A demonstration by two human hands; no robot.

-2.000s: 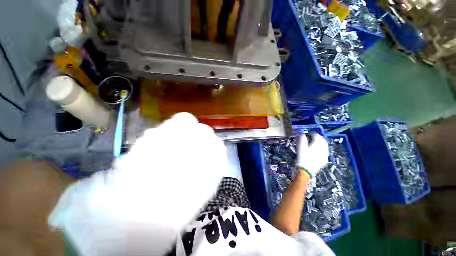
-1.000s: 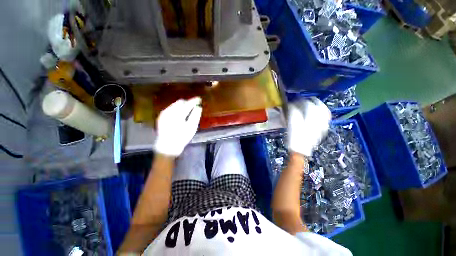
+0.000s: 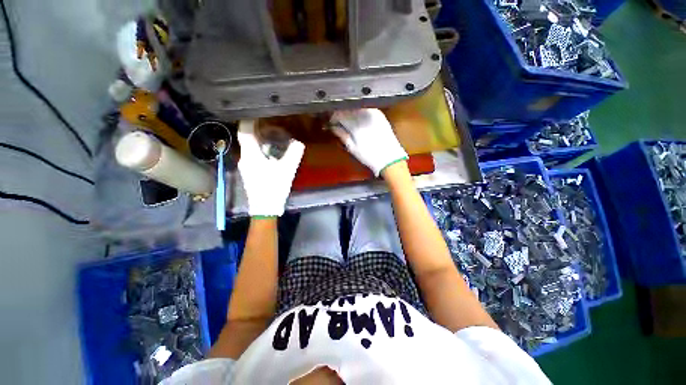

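Note:
My left hand (image 3: 268,169), in a white knit glove, is over the left part of the amber sheet, fingers and thumb apart; a small dark grey shape (image 3: 275,140) shows between them, and I cannot tell if it is held. My right hand (image 3: 368,140), gloved too, reaches under the front edge of the grey press (image 3: 320,93). Its fingertips are close together at a small metallic thing, too blurred to tell. The red strip (image 3: 323,177) lies partly under my hands on the amber sheet (image 3: 421,124). The tooling is mostly hidden.
An oil cup (image 3: 210,141) with a light-blue brush (image 3: 220,192), a white bottle (image 3: 162,162) and a dark rectangle (image 3: 159,193) are left. Blue crates of metal parts stand right (image 3: 511,256) and lower left (image 3: 167,316). Another heaped crate (image 3: 560,45) is upper right.
My right hand has moved from the right-hand crate to the press front. My left hand, first a blurred white shape near the camera, is now at the left of the sheet, fingers spread.

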